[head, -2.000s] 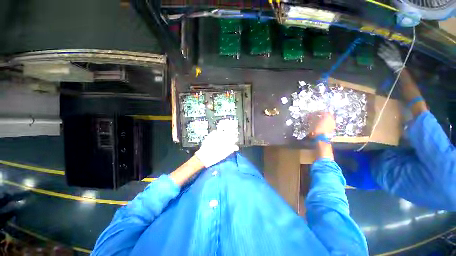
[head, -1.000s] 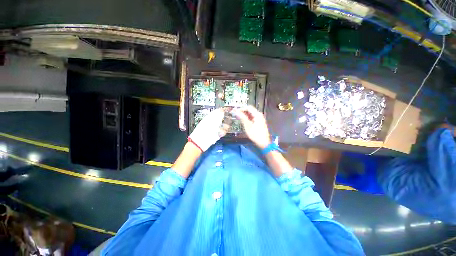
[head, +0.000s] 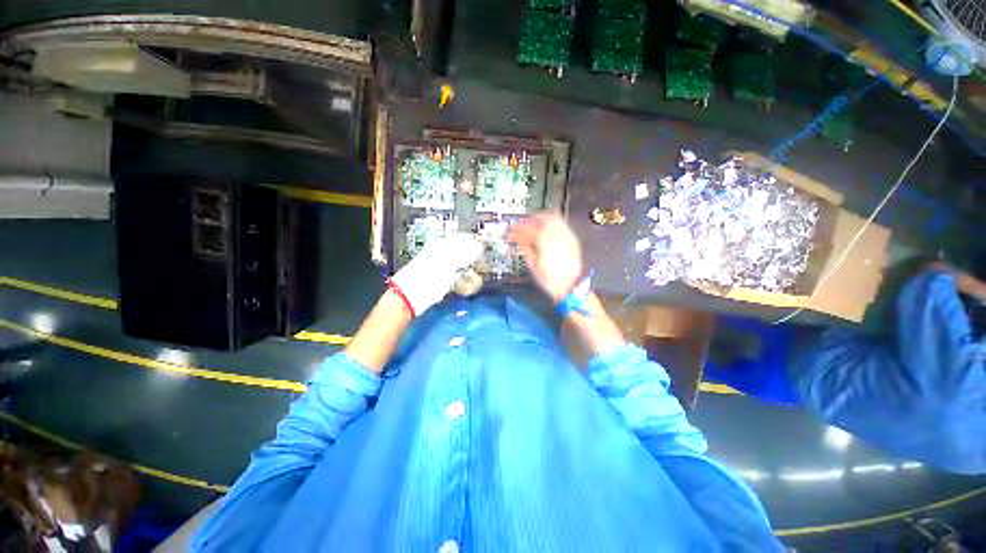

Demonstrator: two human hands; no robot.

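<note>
The board carrier [head: 551,178] lies on the dark bench in front of me, with pale green circuit boards [head: 504,181] in its four sections. My left hand [head: 440,270], in a white glove with a red cuff edge, is over the lower left board. My right hand [head: 549,254], bare with a blue wrist strap [head: 576,294], has its fingers at the lower right board and partly covers it. I cannot tell whether either hand holds a part. The pile of shiny silver parts [head: 730,229] lies to the right on flattened cardboard [head: 854,270].
Green circuit boards [head: 621,49] lie along the bench's far side. A small brass-coloured object [head: 608,216] lies between carrier and pile. A black cabinet [head: 173,259] and metal-edged rail [head: 195,27] are at left. A coworker's blue sleeve [head: 887,356] is at right, a fan [head: 968,22] beyond.
My right hand has moved from the silver pile to the carrier's lower right board. My left hand has shifted left, to the lower left board. The coworker's gloved hand has left the far bench side.
</note>
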